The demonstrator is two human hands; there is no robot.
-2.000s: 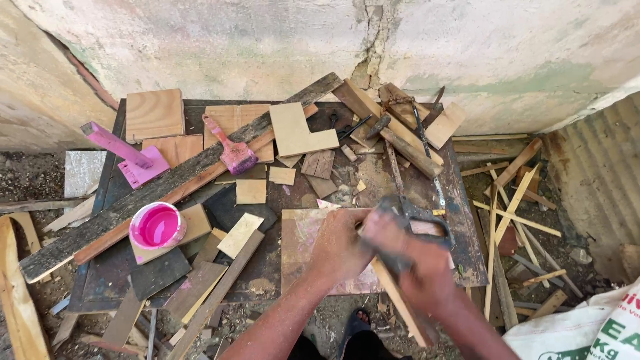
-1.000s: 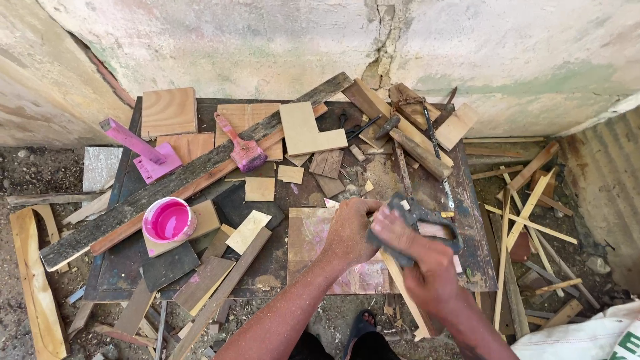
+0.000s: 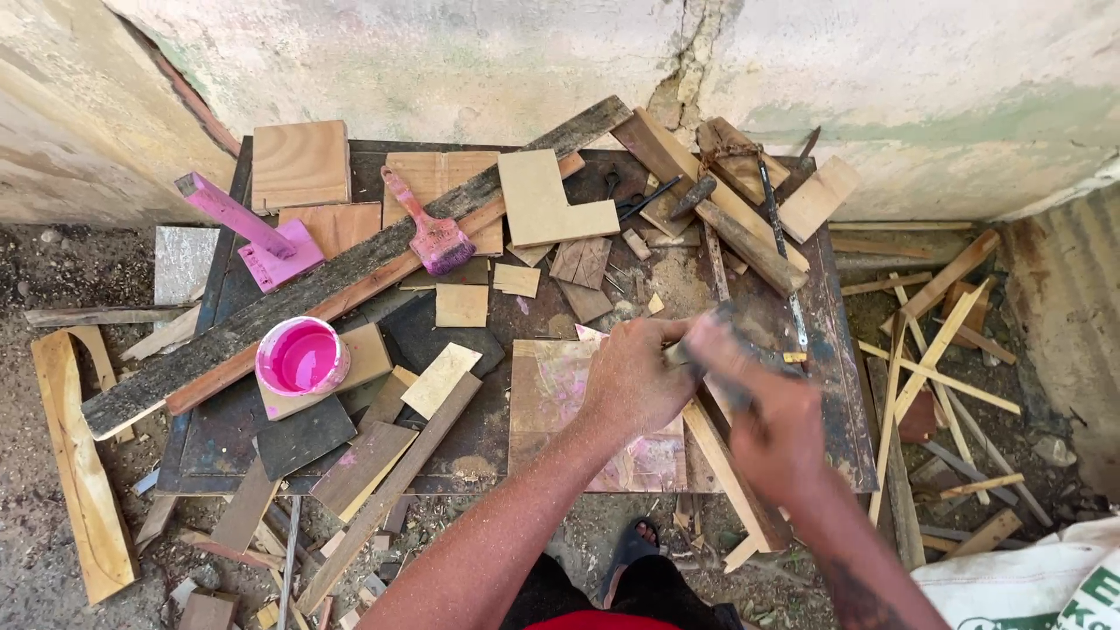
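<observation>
My left hand [image 3: 637,376] is a fist above the patterned square board [image 3: 551,402], its fingers around a small workpiece mostly hidden by the hand and tool. Close on its right, my right hand [image 3: 774,402] grips a dark hand tool [image 3: 731,354] with a loop handle; both are blurred by motion. The tool meets the workpiece at my left thumb. Pale dust covers my left forearm. Below the hands a wood strip [image 3: 731,477] slants over the table's front edge. A hammer [image 3: 694,198] and a handsaw blade [image 3: 779,245] lie behind them.
On the table [image 3: 210,437] stand an open pink paint tub [image 3: 302,357] and a pink-painted wooden piece [image 3: 276,249]. A paintbrush [image 3: 437,241] rests across a long dark board [image 3: 324,306]. An L-shaped wood piece [image 3: 538,206] is near the wall. Wood strips [image 3: 936,359] litter the right-hand ground.
My right hand and the dark tool are blurred now; they were sharper about a second ago. My left hand stays over the patterned board. The view has shifted slightly.
</observation>
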